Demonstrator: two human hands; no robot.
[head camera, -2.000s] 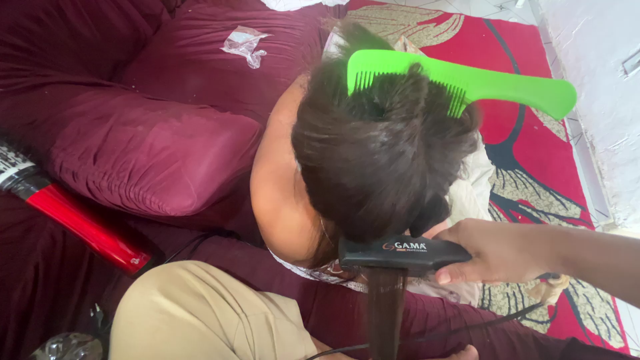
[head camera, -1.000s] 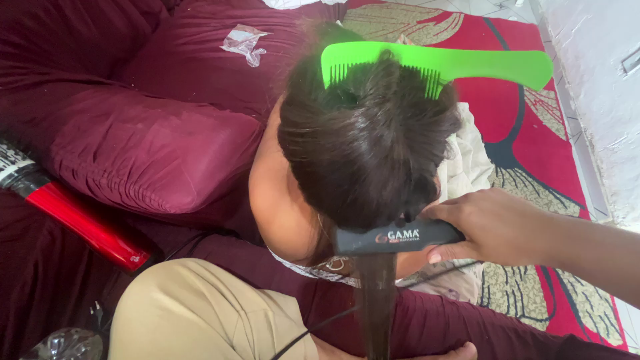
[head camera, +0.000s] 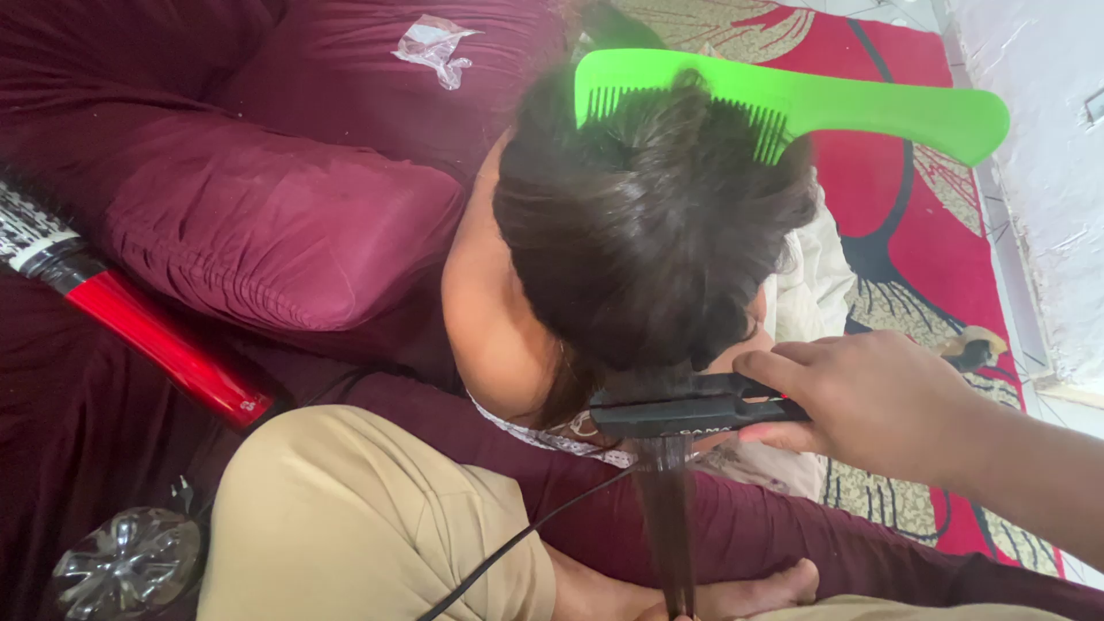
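Observation:
My right hand grips the handles of a black Gama hair straightener, just below the back of a seated person's head. A lock of dark brown hair passes between its plates and hangs down in a narrow, straight band. At the bottom edge, only a fingertip of my left hand shows, at the lower end of that lock; the rest is out of frame. A bright green wide-tooth comb is stuck in the gathered hair on top of the head, its handle pointing right.
A red-handled round brush lies at left on the maroon sofa cover. A clear plastic object and a plug are at lower left. A black cord crosses by my beige-trousered knee. A patterned rug reaches the wall.
The straightener was edge-on over the lock with its logo facing up; now it is turned so both arms show. The head and the comb have shifted a little.

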